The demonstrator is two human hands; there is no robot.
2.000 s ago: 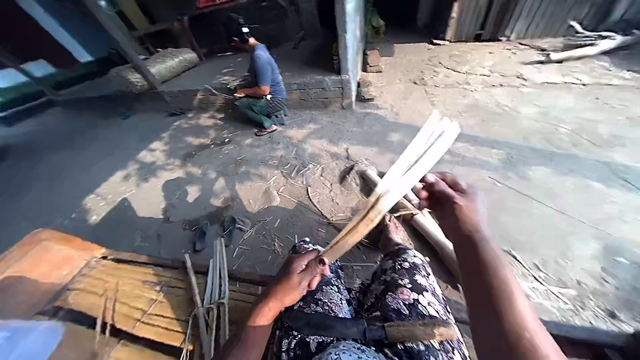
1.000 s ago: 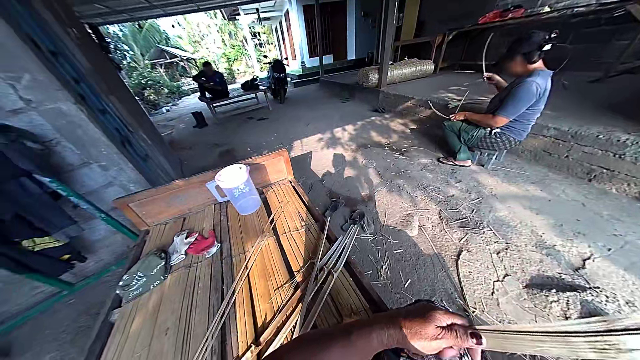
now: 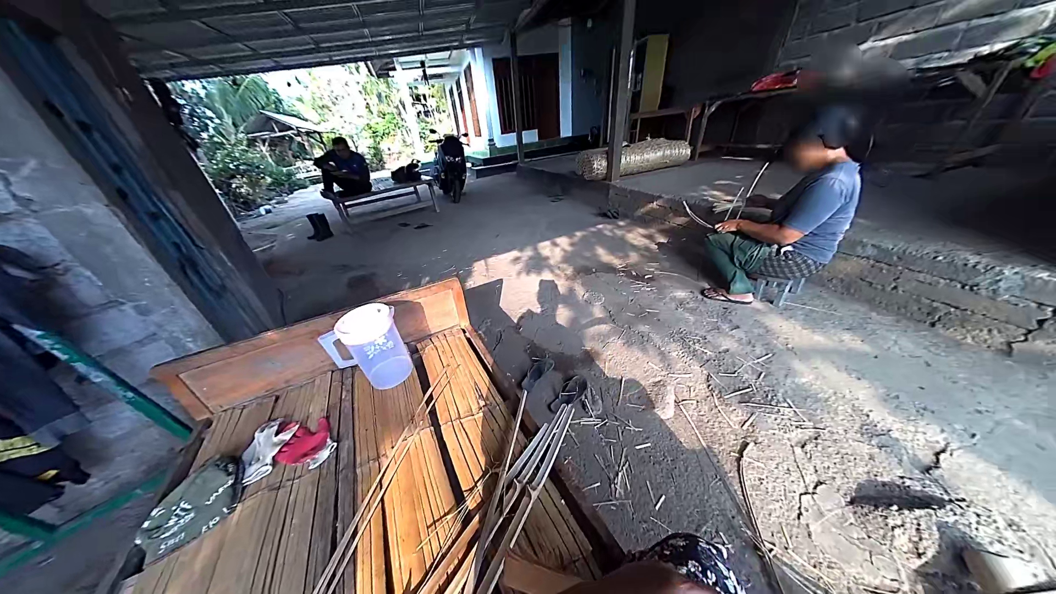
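Observation:
At the bottom edge, a small part of my left hand or forearm shows beside the dark patterned cloth over my leg; its fingers cannot be made out. My right hand is out of view. Left of that arm, a bundle of split bamboo strips lies across the edge of a bamboo-slat bench. Longer thin strips rest on the slats. A translucent plastic pitcher with a handle and white lid stands near the bench's wooden end board.
A red and white cloth and a dark green printed cloth lie on the bench. Sandals and bamboo scraps are on the ground. A person sits right, holding strips; another person sits on a far bench near a motorcycle.
The view has swung left and up from my lap. Two seconds ago my left hand held pale split strips with my right hand beside them; both hands have since largely left the view.

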